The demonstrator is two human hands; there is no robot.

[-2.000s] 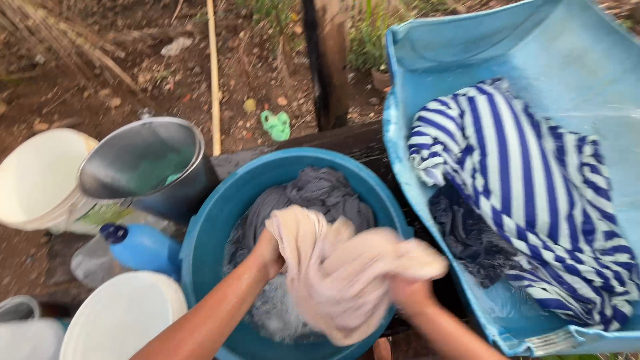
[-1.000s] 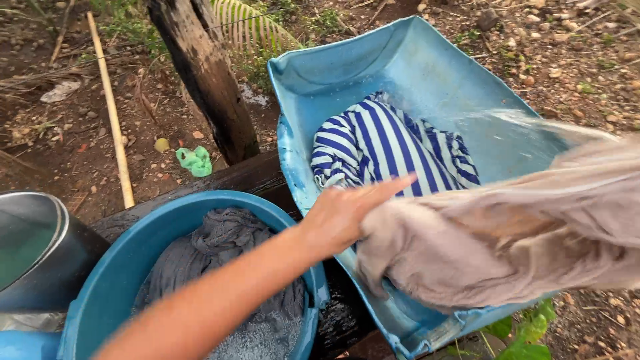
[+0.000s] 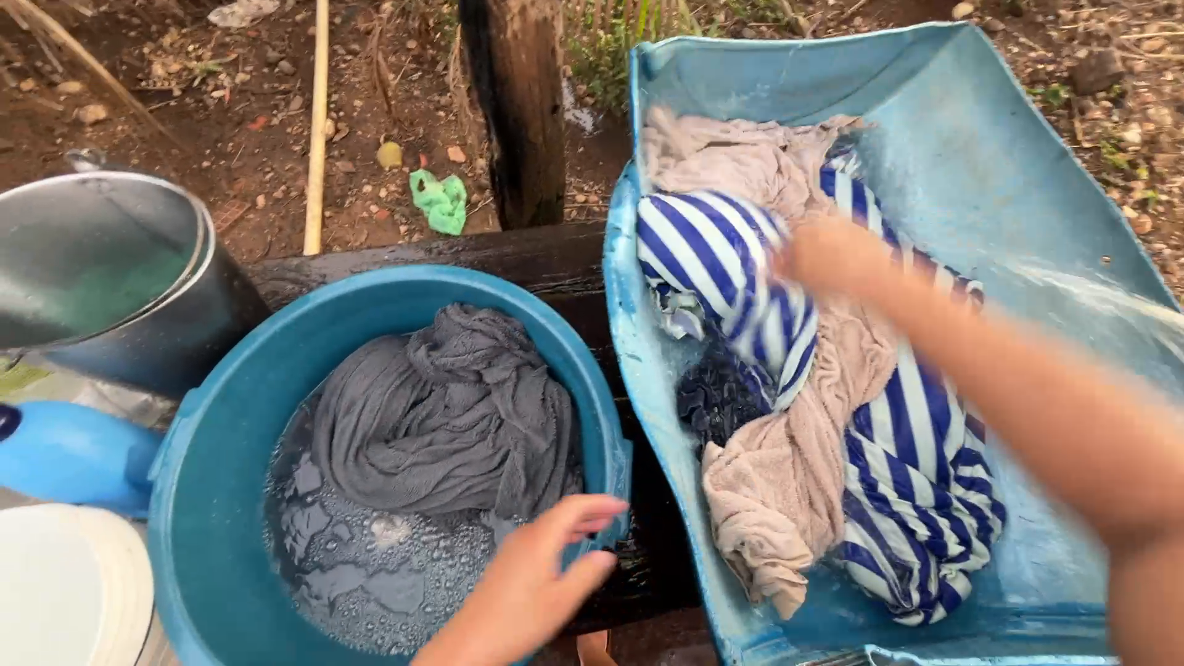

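My left hand [image 3: 546, 573] is empty, fingers apart, over the near right rim of a round blue plastic tub [image 3: 199, 462]. A soaked dark grey cloth [image 3: 444, 416] lies in that tub in foamy water. My right hand [image 3: 828, 259], blurred, is at the blue-and-white striped cloth [image 3: 712, 240] in the blue plastic trough [image 3: 1045, 268]; its fingertips are not clear, so its grip cannot be told. Pale pink cloth [image 3: 777, 499] lies among the striped cloth, and a dark navy cloth [image 3: 717, 398] is by the trough's left wall.
A metal bucket [image 3: 176, 324], a blue plastic bottle [image 3: 74, 453] and a white round container [image 3: 74, 592] stand left of the tub. Behind it are a wet wooden beam [image 3: 425, 254], an upright post [image 3: 518, 111], a thin pole [image 3: 317, 129] and a green plastic scrap [image 3: 438, 201]. Water streams into the trough at right.
The pale pink cloth, held over the tub and then stretched above the trough, now lies in the trough. My left hand has come over the tub's rim, and my right hand is at the striped cloth.
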